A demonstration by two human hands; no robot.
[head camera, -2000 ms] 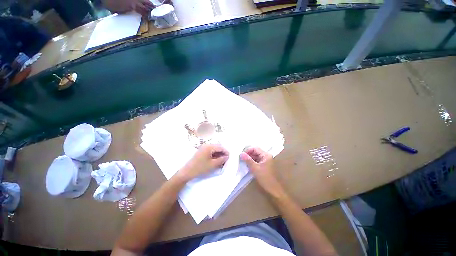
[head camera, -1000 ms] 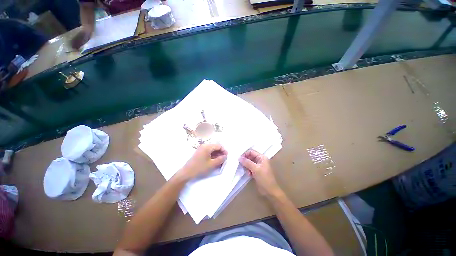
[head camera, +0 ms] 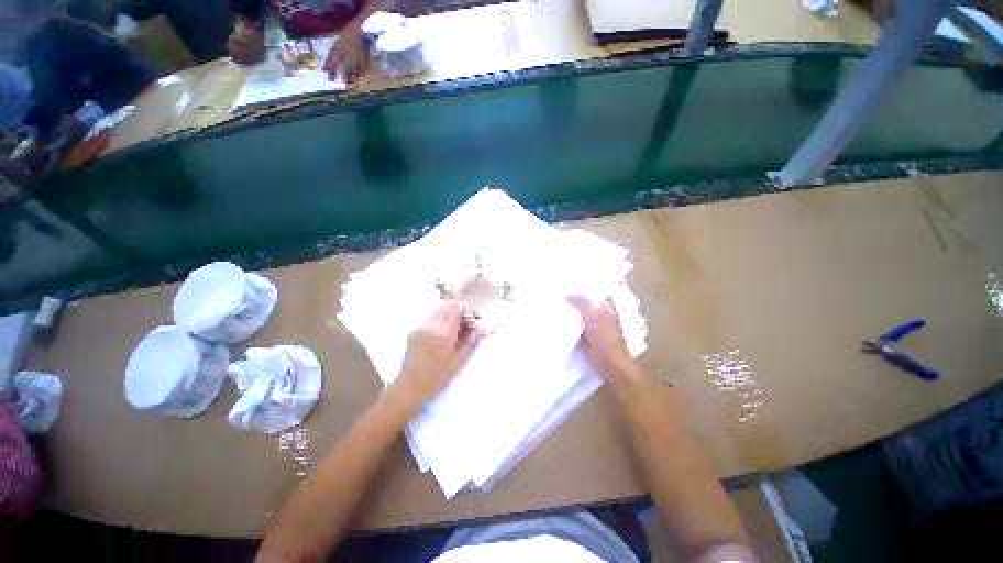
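Observation:
A stack of white paper sheets [head camera: 517, 385] lies fanned on the table in front of me. A small round tan item [head camera: 481, 290] with short prongs around it lies on the top sheet. My left hand [head camera: 443, 343] is at the item's near left edge, fingers bent; whether it grips the item is not clear. My right hand [head camera: 603, 330] is on the right part of the stack, at a lifted or folded sheet edge; the bright paper hides its exact hold. Several wrapped white pieces [head camera: 174, 372] stand left of the stack, two with flat tops up and one with crumpled folds up.
Blue-handled nippers [head camera: 904, 350] lie open at the right on the cardboard-covered table [head camera: 770, 275]. A green conveyor belt [head camera: 462, 143] runs beyond, with a grey post [head camera: 847, 110]. Another person's hands [head camera: 348, 55] work across it. A red sleeve [head camera: 15, 467] shows at far left.
My left hand has moved up to the round item. My right hand has moved right and up, away from the left. The footed item on the belt is no longer in view. Hands across the belt have returned.

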